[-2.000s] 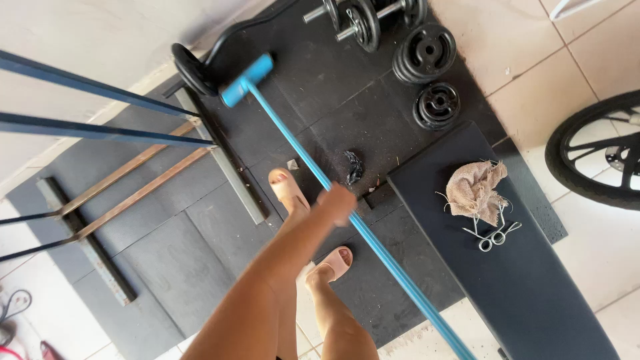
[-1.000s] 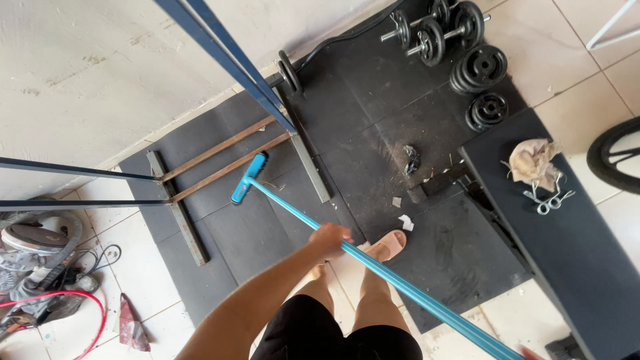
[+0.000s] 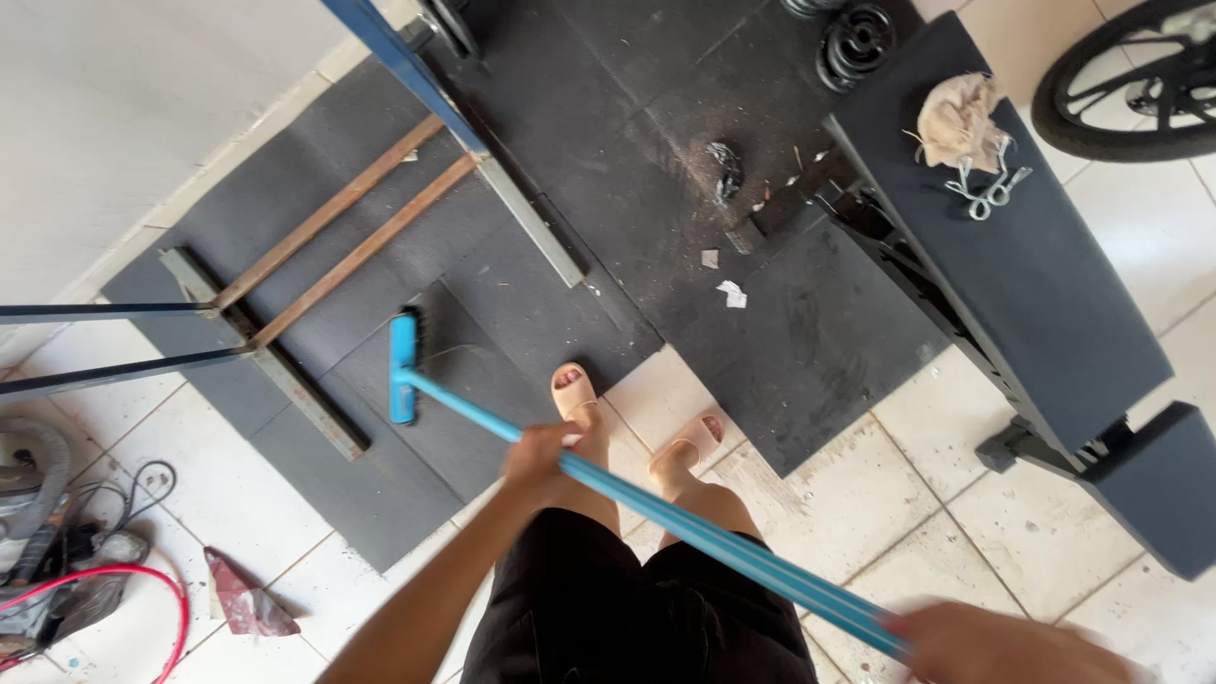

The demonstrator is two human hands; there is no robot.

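A blue broom (image 3: 404,369) rests its bristled head on the black rubber floor mats, left of my feet. Around the middle of its blue pole closes my left hand (image 3: 541,463). Near the pole's upper end, at the lower right, my right hand (image 3: 978,641) grips it, somewhat blurred. Right of the broom, bits of white paper (image 3: 732,294), a crumpled black scrap (image 3: 726,173) and scattered dust lie on the rubber mat (image 3: 788,351).
A rack's metal base (image 3: 361,237) stands on the mats at the left. The weight bench (image 3: 1035,247) at the right holds a cloth (image 3: 958,122) and spring clips (image 3: 990,193). Weight plates (image 3: 858,43), a wheel (image 3: 1140,85), a red hose (image 3: 180,608) and a wall (image 3: 142,123) surround the area.
The broom head has moved from the far mats by the plates, past the rack base, to the near mats beside my feet. My right hand has come into view. The view has shifted too.
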